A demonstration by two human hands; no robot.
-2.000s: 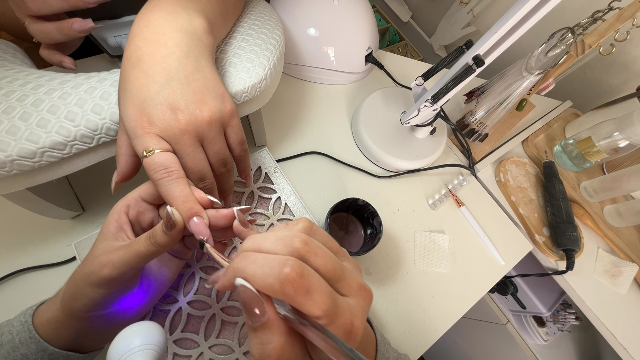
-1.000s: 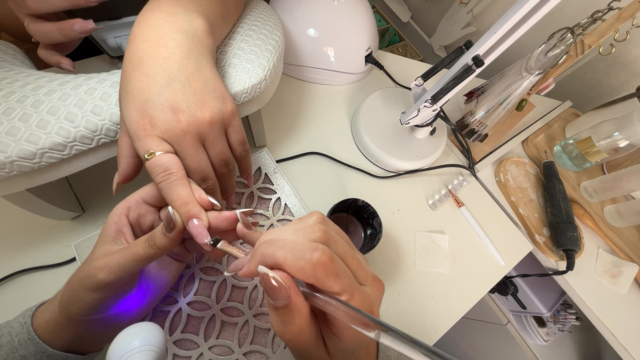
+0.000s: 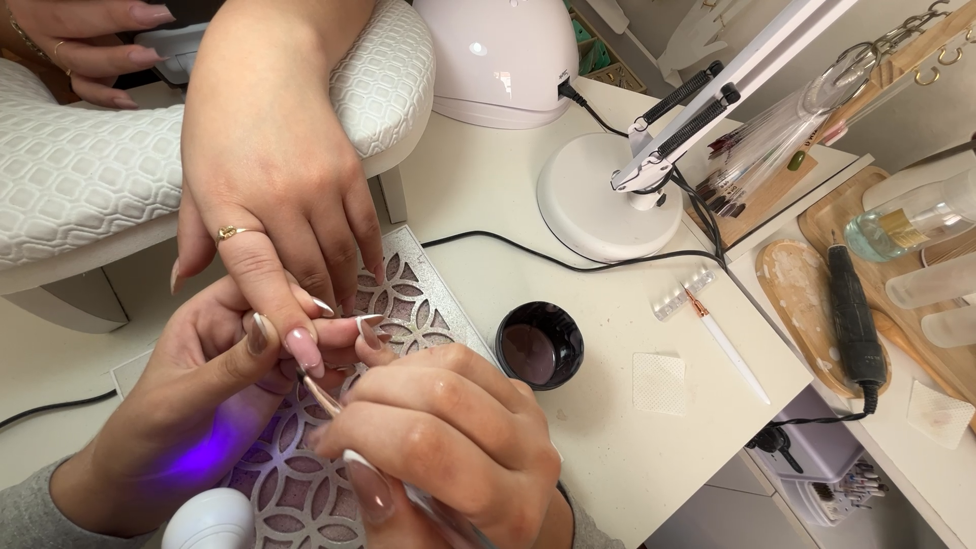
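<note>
A client's hand with a gold ring reaches down from the top, its wrist on a white quilted armrest. My left hand, palm up, holds the client's ringed finger near its tip, below a glossy pink nail. Purple light falls on my left palm. My right hand grips a slim nail brush with a clear handle. The dark brush tip is at the lower edge of the pink nail; whether it touches is hard to tell. An open black pot stands right of my right hand.
A patterned dust-collector grille lies under the hands, beside a small white lamp head. Farther off are a white nail lamp, a desk-lamp base, a black cable, a white brush, a lint-free wipe and a black nail drill.
My right hand and the brush handle have tilted more steeply since one second ago. The brush tip has shifted from the end of the pink nail to its lower edge.
</note>
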